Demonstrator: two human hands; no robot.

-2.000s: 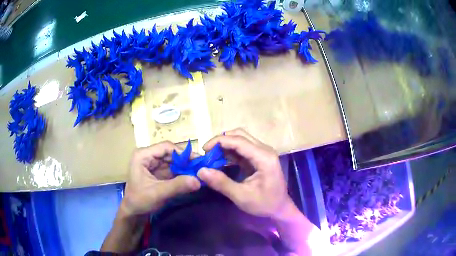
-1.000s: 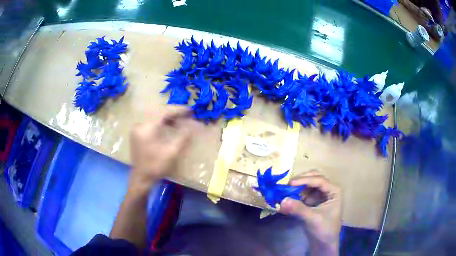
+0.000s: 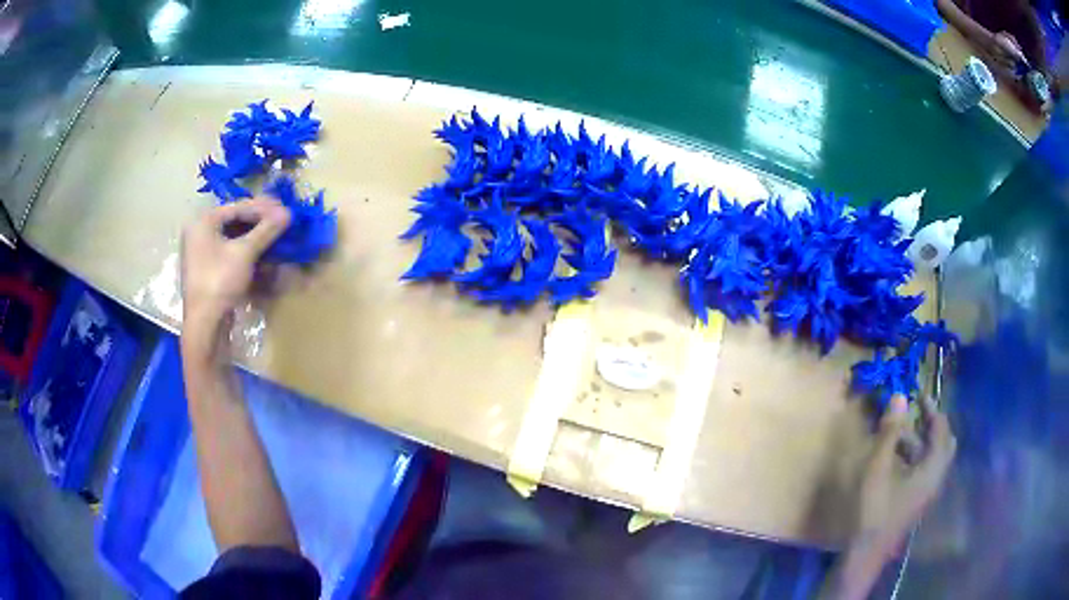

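Observation:
My left hand [image 3: 225, 252] is over the small group of spiky blue hair pieces [image 3: 252, 137] at the far left, its fingertips pinched on the edge of a lower piece [image 3: 311, 229]. My right hand [image 3: 909, 463] is slightly blurred at the bench's right end, its fingertips at the lower edge of a spiky blue piece [image 3: 887, 375] beside the heap; its grip is unclear. Curved blue sections [image 3: 504, 258] lie in rows at centre. The fuller blue heap [image 3: 809, 275] is right of them. The white oval glue dish [image 3: 630, 366] sits on the taped pad [image 3: 574, 393].
White nozzle bottles [image 3: 934, 240] stand behind the heap. A green belt [image 3: 586, 70] runs along the back. A clear screen edge [image 3: 939, 311] is at right. A blue tray [image 3: 317, 475] is below the bench at left. Another person's hand [image 3: 1002, 49] shows at top right.
The view has shifted left. My hands have parted: left has moved to the far-left group, right has carried its blue piece from near the pad to the heap's right end.

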